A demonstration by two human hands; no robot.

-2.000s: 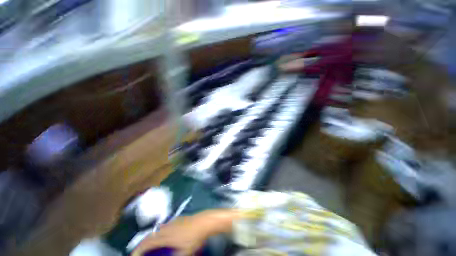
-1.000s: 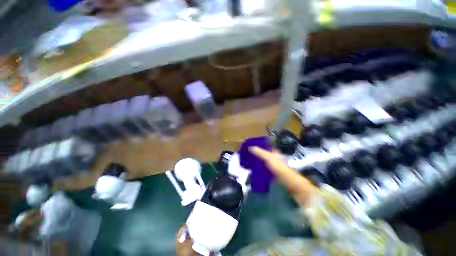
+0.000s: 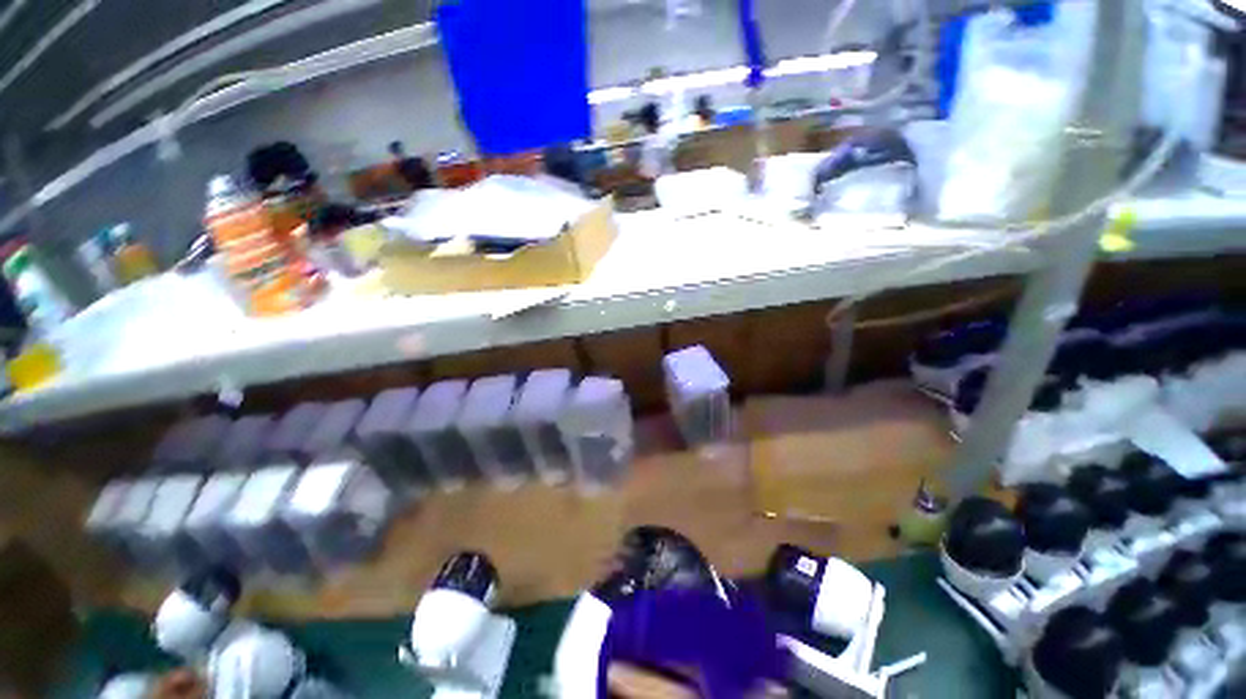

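A dome security camera [image 3: 582, 647] is at the bottom centre, its black ball pointing up and away. A crumpled purple cloth [image 3: 700, 636] lies against the ball. Part of my right hand [image 3: 640, 681] shows at the bottom edge, fingers on the cloth; the rest is covered or cut off. My left hand is not visible. Another white camera [image 3: 836, 601] lies on its side just right of the cloth, and one more [image 3: 451, 625] stands to the left on the green mat [image 3: 918, 610].
Rows of finished cameras [image 3: 1077, 653] fill the right, behind a metal post [image 3: 1018, 369]. Clear plastic trays [image 3: 517, 426] line the back. A small yellowish bottle [image 3: 924, 515] stands by the post. The white shelf [image 3: 765, 273] holds an open carton [image 3: 499, 264]. More cameras [image 3: 254, 664] and another person's hand [image 3: 178, 684] are at lower left.
The view has swung left and up, from the finished rows to the bench and shelf. The cloth, beside the held camera a second ago, is now against its ball. My left hand has left view.
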